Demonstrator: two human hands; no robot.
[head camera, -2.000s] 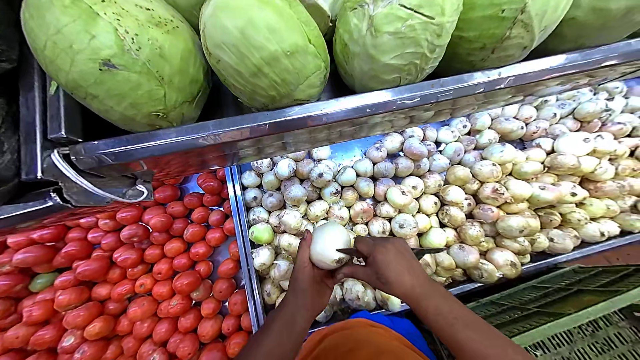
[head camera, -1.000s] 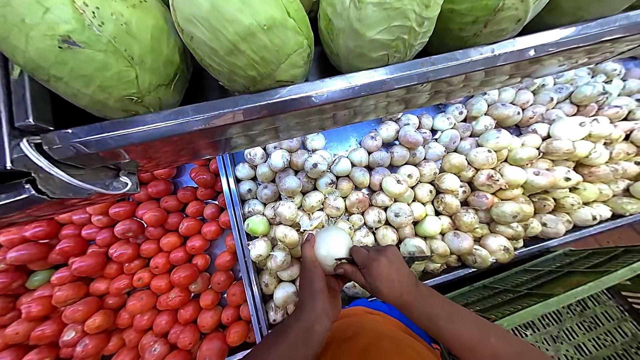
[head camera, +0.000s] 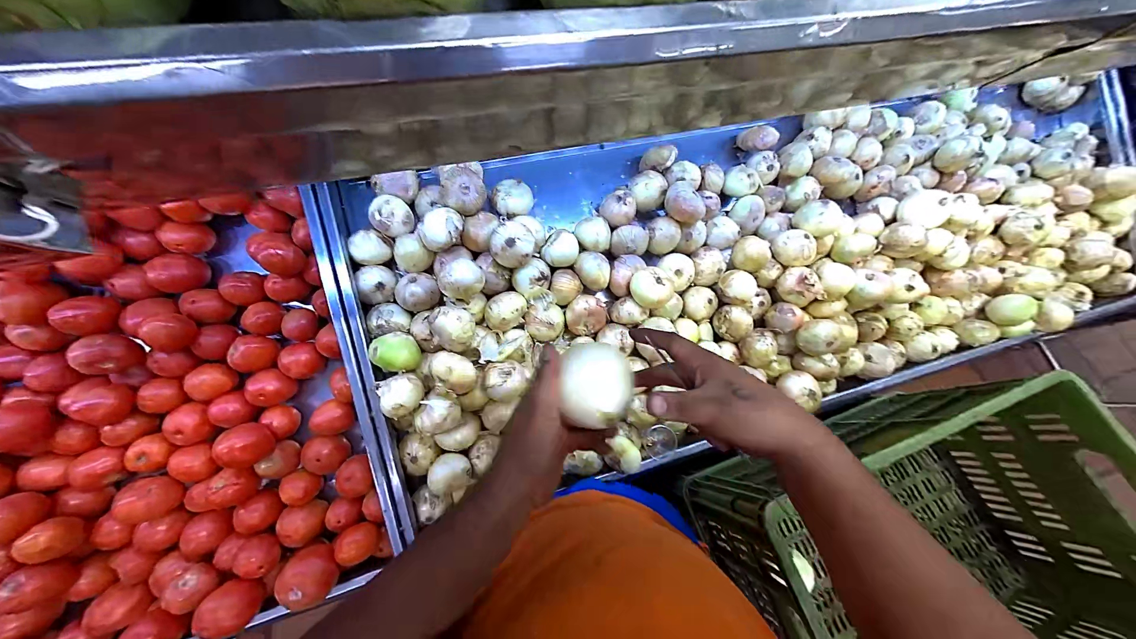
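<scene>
A peeled white onion (head camera: 595, 385) is held in my left hand (head camera: 543, 417), whose fingers lie behind and below it. Just right of the onion is my right hand (head camera: 714, 386), its fingers spread and pointing toward it; whether a fingertip touches the onion is unclear. A small knife shows in the earlier frames, but no blade can be made out now. Beneath both hands lie many white onions (head camera: 652, 287) in a metal display bin.
Red plum tomatoes (head camera: 211, 382) fill the bin on the left, past a metal divider (head camera: 355, 382). A metal shelf edge (head camera: 497, 44) crosses the top, with green cabbages above. Green plastic crates (head camera: 967, 479) stand at the lower right.
My right hand has moved off the onion and its fingers have spread. The onion stays in my left hand. The view has dropped toward the bins.
</scene>
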